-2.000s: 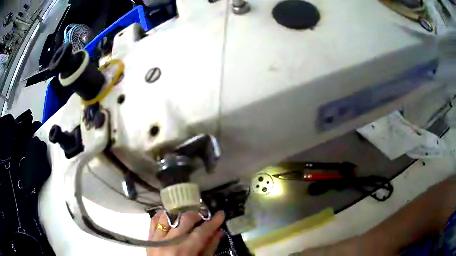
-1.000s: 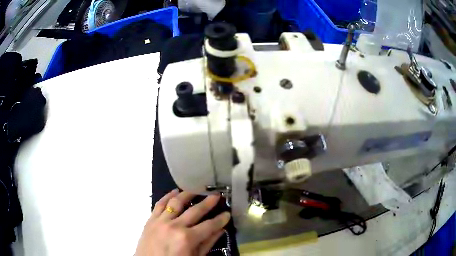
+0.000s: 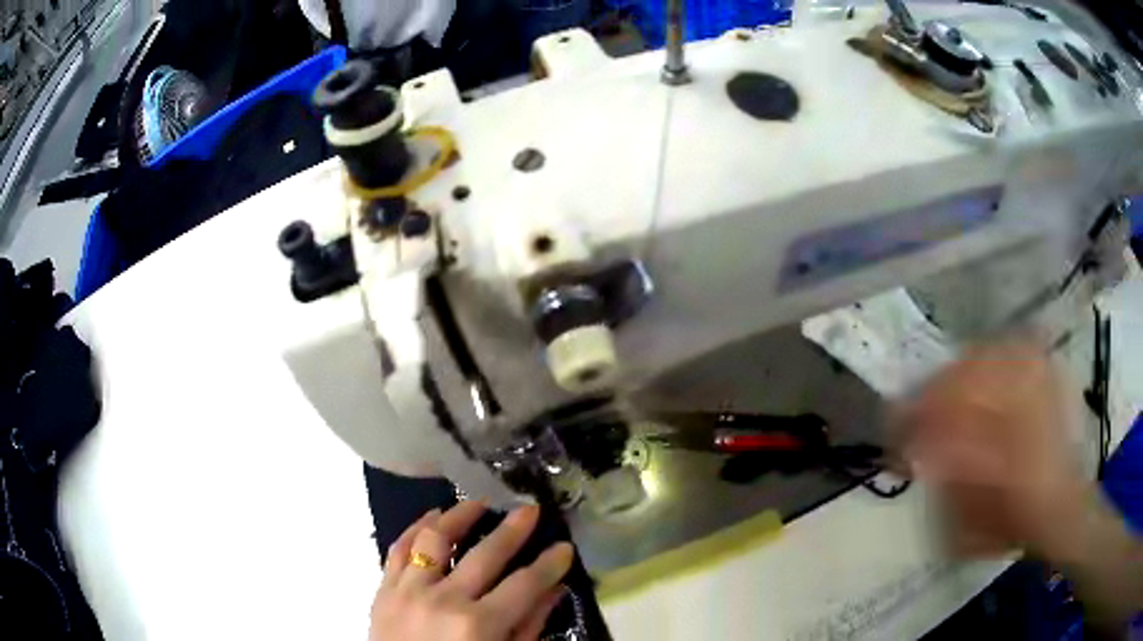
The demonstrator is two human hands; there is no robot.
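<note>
A black fabric panel (image 3: 396,507) lies under the head of the white sewing machine (image 3: 702,213), with a silvery zip line (image 3: 578,614) near its lower end. My left hand (image 3: 470,579), with a gold ring, lies on the panel, fingers spread, fingertips close to the presser foot (image 3: 533,461). It presses the fabric flat and does not grip it. My right hand (image 3: 990,451) is blurred, at the right above the table edge; whether it holds anything cannot be told. Red and black thread snips (image 3: 765,441) lie on the bed right of the needle.
A yellow strip (image 3: 689,555) lies on the table in front of the machine bed. A white cloth scrap (image 3: 877,338) lies under the machine arm. A black work pile (image 3: 50,413) is at the far left. A blue bin (image 3: 238,110) with black pieces stands behind the table.
My right hand has come into view at the right, in motion. My left hand stays on the fabric by the presser foot. The camera view has shifted and tilted.
</note>
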